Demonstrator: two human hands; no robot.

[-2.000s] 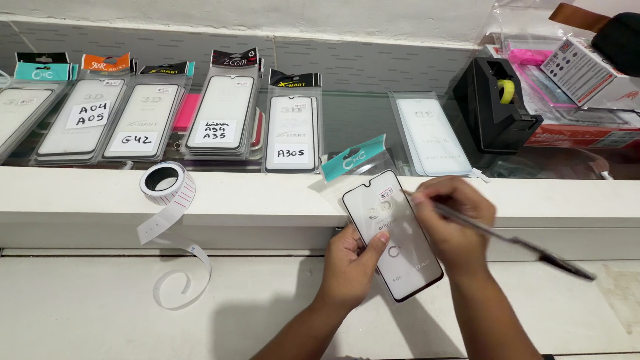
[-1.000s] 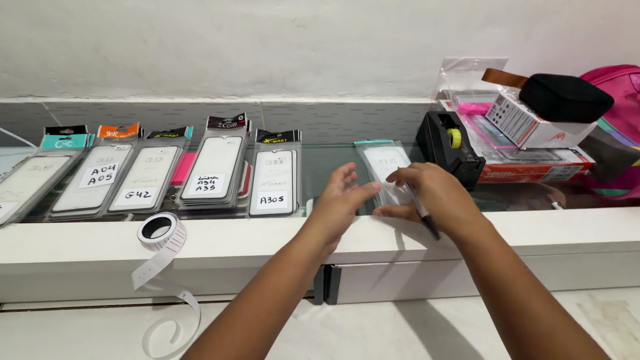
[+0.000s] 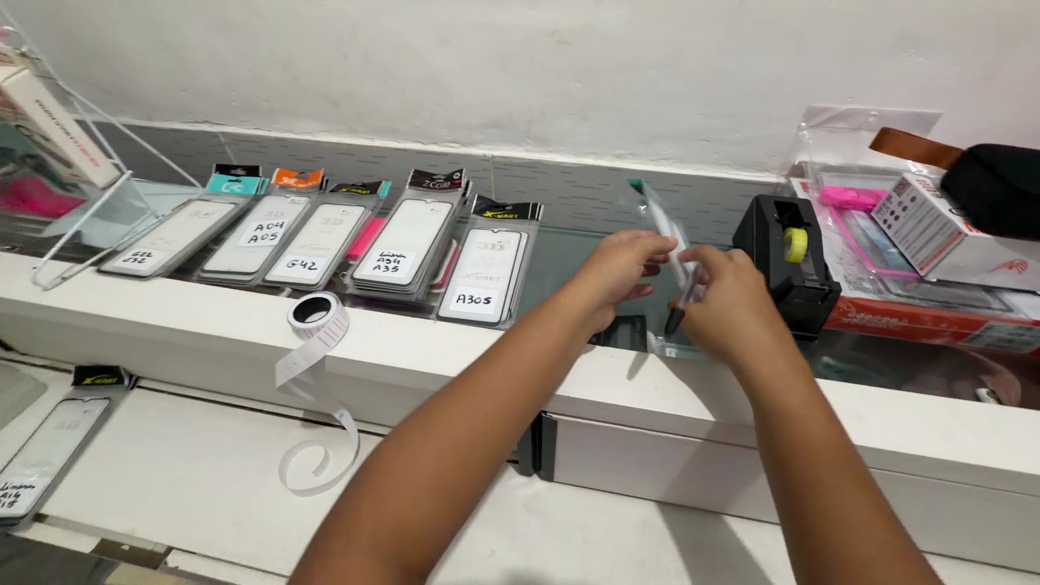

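Note:
Over the glass shelf, a stack of screen protectors in clear packets [image 3: 668,227] stands tilted nearly edge-on between my hands. My left hand [image 3: 626,272] is at its left side, fingers curled and apart; whether they grip it is unclear. My right hand [image 3: 723,296] pinches its right edge and also holds a dark pen [image 3: 676,315], point hidden. To the left lie several packaged screen protectors [image 3: 481,272] with handwritten white labels. A partly unrolled roll of white labels [image 3: 318,315] rests on the white ledge, its strip hanging down.
A black tape dispenser [image 3: 784,264] stands just right of my right hand. Beyond it are a white box [image 3: 959,231], a red and white box [image 3: 894,325] and a black case [image 3: 995,191]. A white wire rack [image 3: 81,223] stands far left. Another packaged protector [image 3: 57,447] lies lower left.
The single protector held two seconds ago is out of my hands. The packets that lay flat beside the tape dispenser are now lifted and tilted between my hands. The view has shifted.

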